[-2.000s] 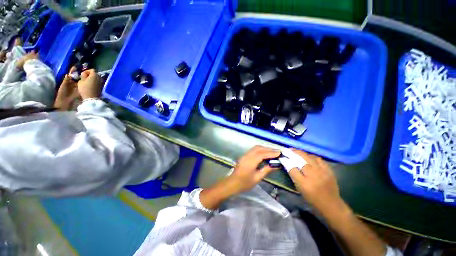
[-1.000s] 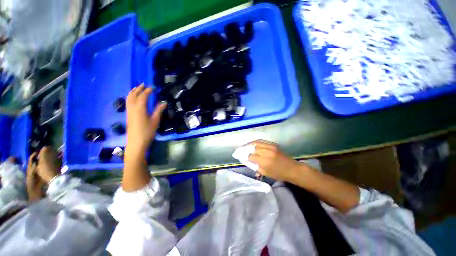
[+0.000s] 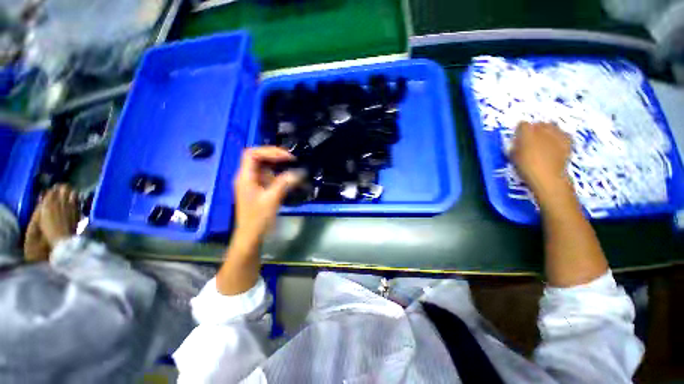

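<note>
Black plastic housings are heaped in a shallow blue tray in the middle. My left hand is at this tray's front left corner, thumb and forefinger curled at the heap's edge. It is blurred, and I cannot tell whether a dark piece is between the fingertips. White plastic inserts fill a shallow blue tray on the right. My right hand is over the left part of these inserts, fingers down; its fingertips are hidden.
A deep blue bin on the left holds several black housings. At the far left, another person's hands are at the bench beside a small clear box. The bench's front edge runs before me.
My left hand has moved from the deep bin's right side to the housing tray. My right hand has moved from the bench edge onto the white inserts. The view has shifted.
</note>
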